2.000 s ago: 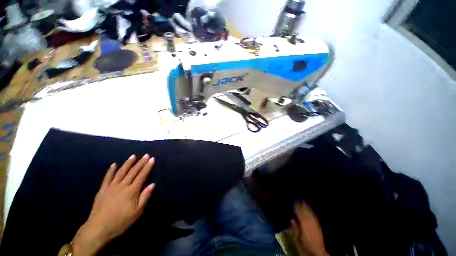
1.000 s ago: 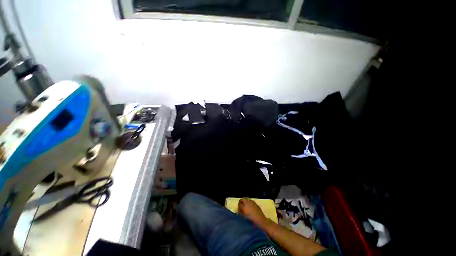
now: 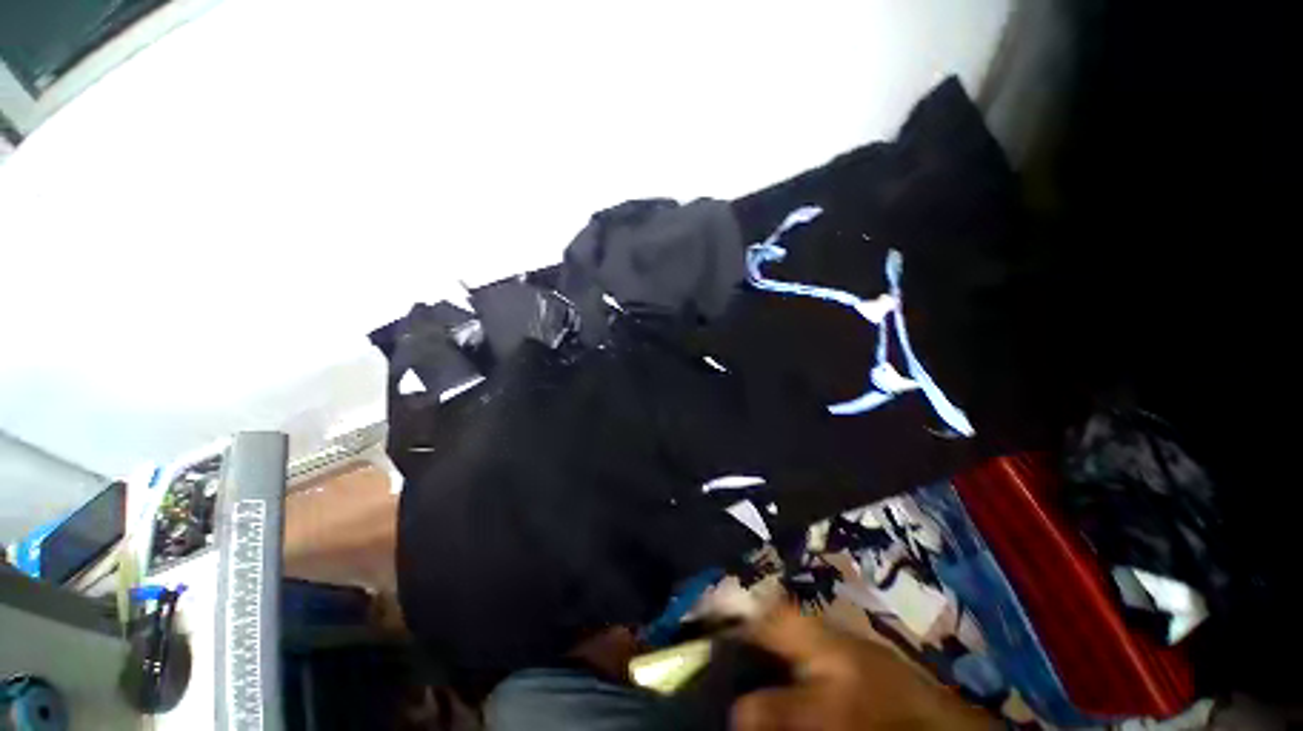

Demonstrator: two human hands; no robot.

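A large pile of black fabric panels [image 3: 572, 471] lies beside the white wall, with small white bits on it. Thin white strips [image 3: 883, 321] lie on its right part. My right hand [image 3: 836, 678] is low in the picture, blurred, in front of the pile. A dark patch and a small yellow thing [image 3: 672, 664] are next to its fingers; whether it grips either cannot be told. My left hand cannot be made out in the frame.
The sewing table's edge with measuring-tape markings [image 3: 250, 614] is at lower left, with a tray of small parts [image 3: 186, 507] and a dark round thing [image 3: 155, 650]. A red plastic basket [image 3: 1072, 593] stands at lower right beside scattered scraps [image 3: 886, 571].
The view has swung right, from the sewing machine to the black pile. My left hand has gone out of sight from the black panel. My right hand has moved off the yellow pad and blurred.
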